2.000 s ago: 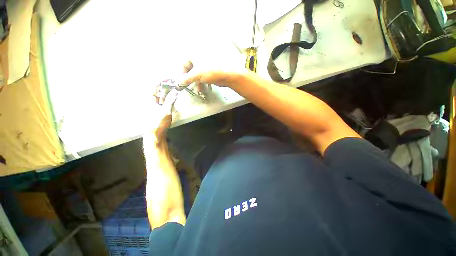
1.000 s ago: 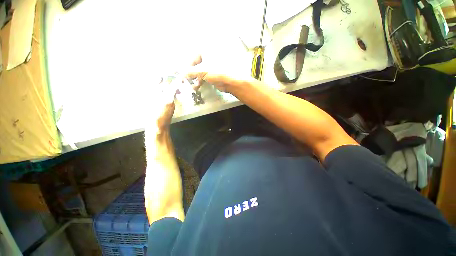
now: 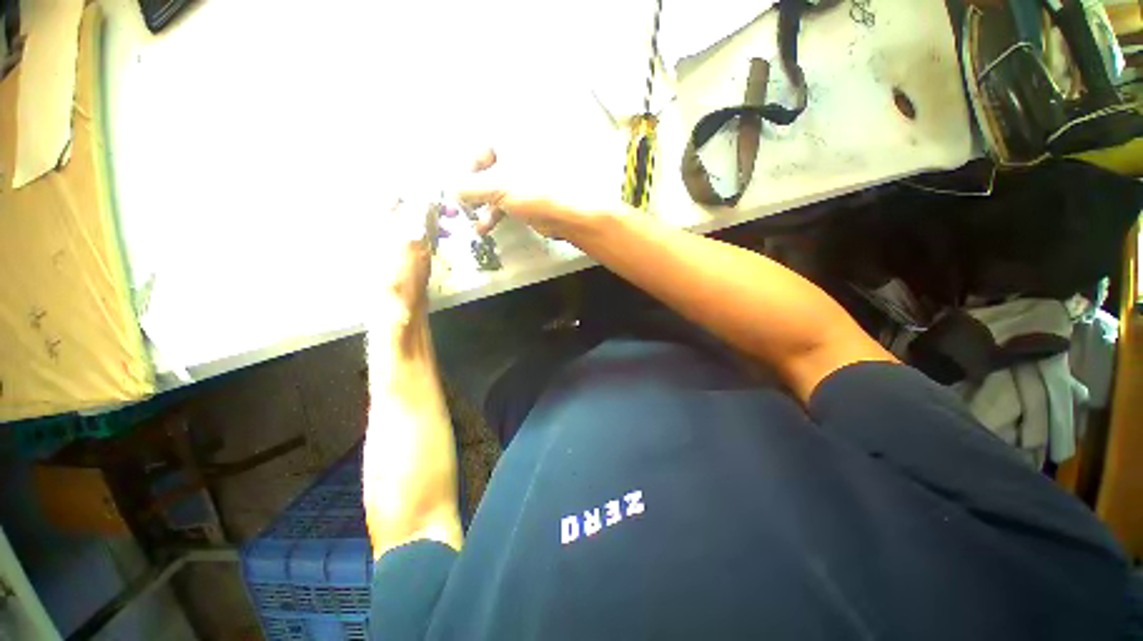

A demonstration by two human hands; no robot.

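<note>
My left hand (image 3: 411,257) and my right hand (image 3: 495,200) are close together over the front edge of the bright white worktable (image 3: 276,276). Both are partly washed out by glare. A small metal part (image 3: 435,222) shows at the fingertips of my left hand. A dark, small metal piece (image 3: 486,252) shows just below my right fingers; whether it is held or lies on the table cannot be told. A yellow-and-black handle (image 3: 639,160) lies on the table right of my right hand.
A dark strap (image 3: 750,125) lies curled on the table at the right. A dark, cluttered container (image 3: 1022,94) is at the far right. A yellow covered stack (image 3: 63,263) is at the far left. A blue crate (image 3: 307,564) is under the table. Cloth (image 3: 1034,388) hangs at lower right.
The rod-like shape that crossed my right fingers two seconds ago no longer shows; the dark piece shows below them. My hands have shifted slightly and remain close together.
</note>
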